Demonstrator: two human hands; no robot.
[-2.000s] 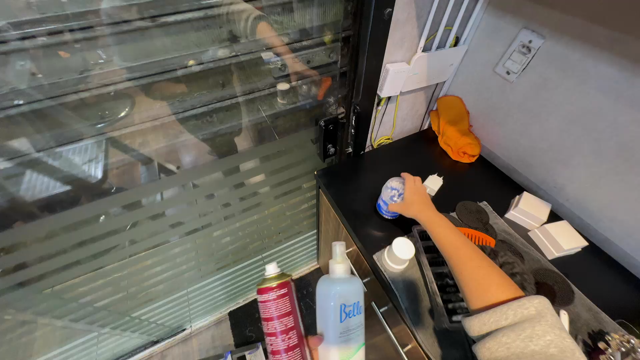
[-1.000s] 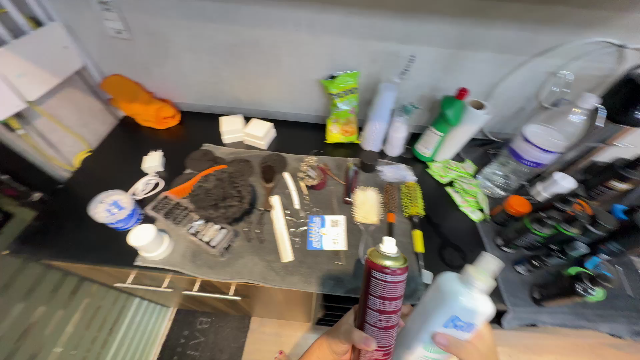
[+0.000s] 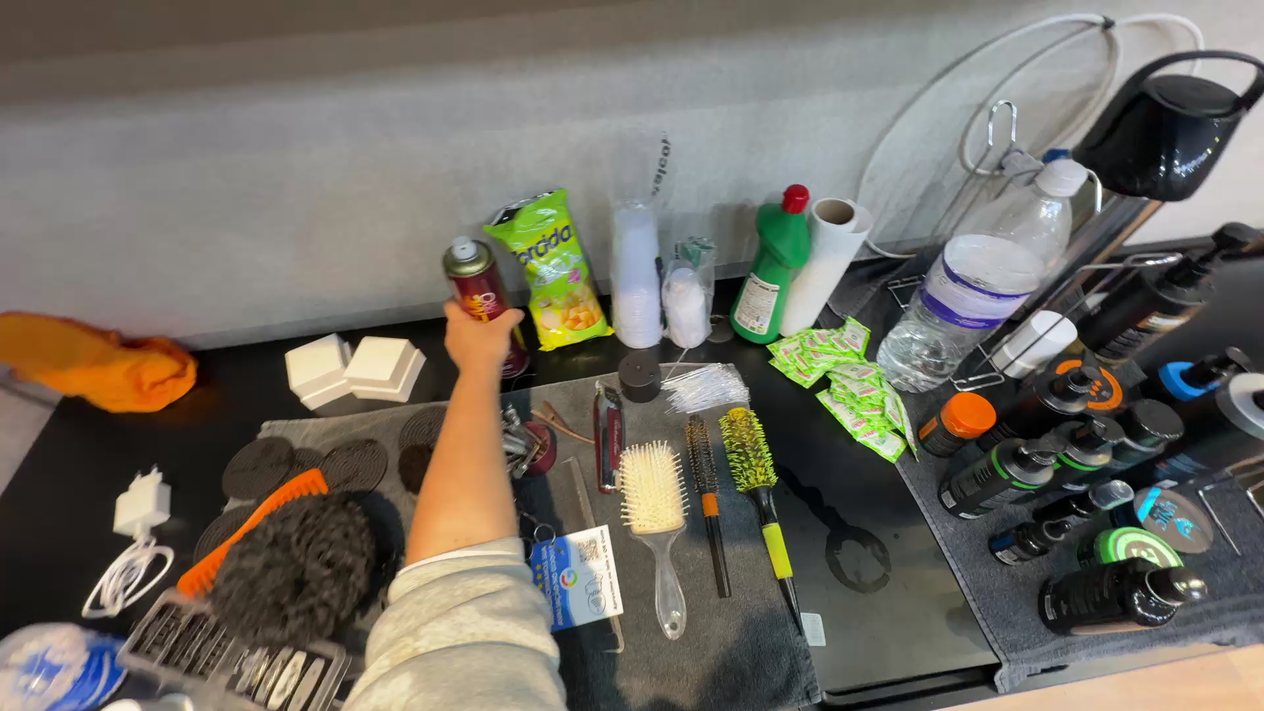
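Observation:
My left hand [image 3: 476, 339] is wrapped around a dark red aerosol can [image 3: 491, 306]. The can stands upright at the back of the black counter, just left of a green snack bag [image 3: 559, 272]. My right hand is out of view. Below and right of my left forearm, a paddle brush [image 3: 653, 494], a thin round brush [image 3: 707, 499] and a green-bristled round brush [image 3: 755, 464] lie on a grey towel [image 3: 691, 642]. Left of the forearm are a black fluffy ring-shaped item [image 3: 296, 568] and an orange comb [image 3: 247, 528].
Along the wall stand stacked plastic cups [image 3: 636, 286], a green bottle with red cap [image 3: 773, 267], a white roll [image 3: 825, 262] and a large water bottle [image 3: 973, 286]. Several dark product bottles [image 3: 997, 477] crowd the right side. White boxes [image 3: 383, 368] and an orange cloth [image 3: 104, 365] sit at left.
A second ago my left hand held the red can near the counter's front; now it is at the back, by the snack bag. My right hand and the white spray bottle have left view.

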